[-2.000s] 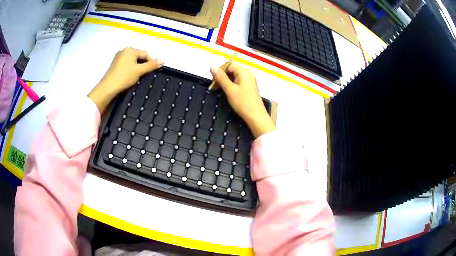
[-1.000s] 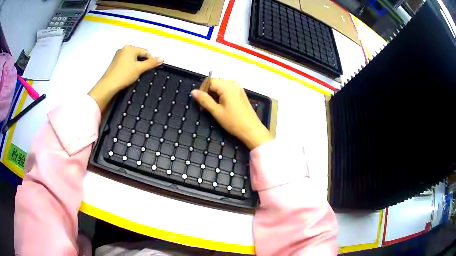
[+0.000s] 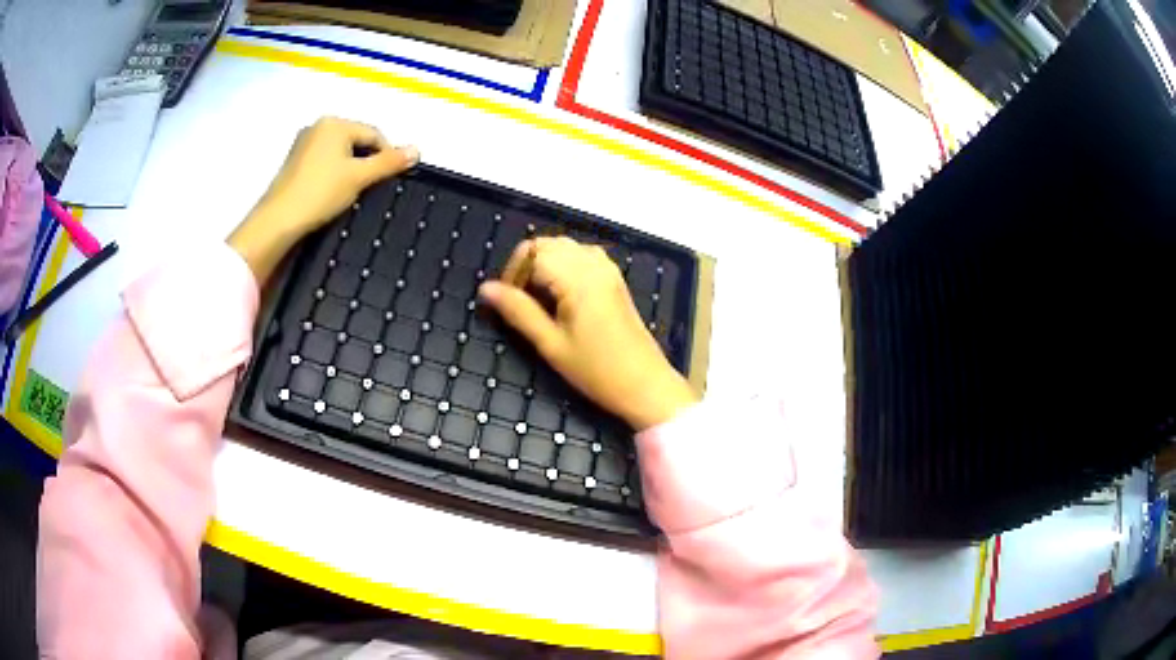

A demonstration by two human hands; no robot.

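Note:
A black tray point(image 3: 387, 451) with a raised rim and rows of small shiny whitish dots lies in front of me, on brown cardboard point(image 3: 703, 322) that shows at its right edge. My left hand point(image 3: 338, 174) grips the tray's far left corner between thumb and fingers. My right hand point(image 3: 568, 310) is over the middle of the tray, fingers closed on a short tan stick point(image 3: 520, 264). Only a little of the stick shows; its tip is hidden or blurred. The right hand hides the dots beneath it.
A tall black tray stack point(image 3: 1019, 322) stands at the right. A black tray point(image 3: 761, 97) lies at the far centre by cardboard point(image 3: 858, 45). Another dark tray lies on cardboard point(image 3: 548, 32) at the far edge. A calculator point(image 3: 168, 52), white paper point(image 3: 116, 148), pink pen point(image 3: 74, 228) and black pen point(image 3: 62, 291) are at left.
My right hand has moved from the tray's far edge towards me and slightly left, with the stick. My left hand has stayed at the corner.

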